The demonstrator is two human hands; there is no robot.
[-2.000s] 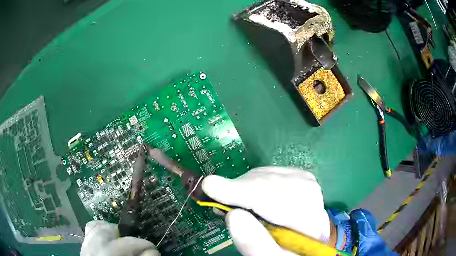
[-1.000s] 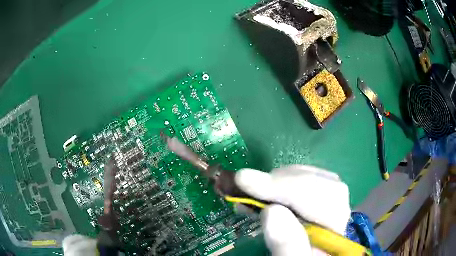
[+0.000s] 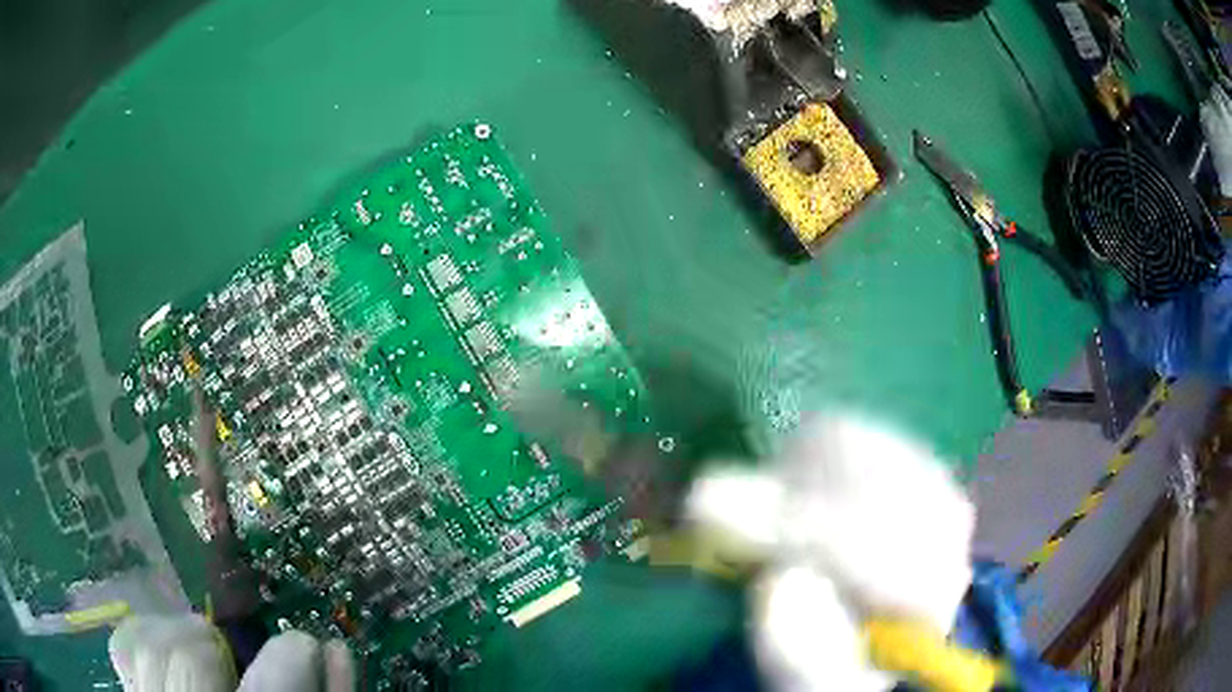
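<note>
A green printed circuit board [image 3: 446, 365] lies on the green mat, its silvery parts facing up. My gloved right hand [image 3: 844, 541], blurred, grips the yellow-handled soldering iron [image 3: 939, 658]; its blurred barrel points left over the board's right part. My gloved left hand [image 3: 223, 658], cut off by the bottom edge, holds the second soldering iron [image 3: 214, 473], its dark barrel pointing up over the board's left part. Whether either tip touches the board cannot be told. No solder wire can be made out.
The iron stand [image 3: 790, 68], cut off by the top edge, has a yellow sponge [image 3: 813, 173] in front. Side cutters [image 3: 993, 277] lie right of it, then a black round fan [image 3: 1142, 216]. A clear template [image 3: 81, 446] lies left of the board.
Both irons have moved apart: the right one right and down from the board's middle, the left one left. The stand, cutters and board sit higher in view, so the camera has shifted.
</note>
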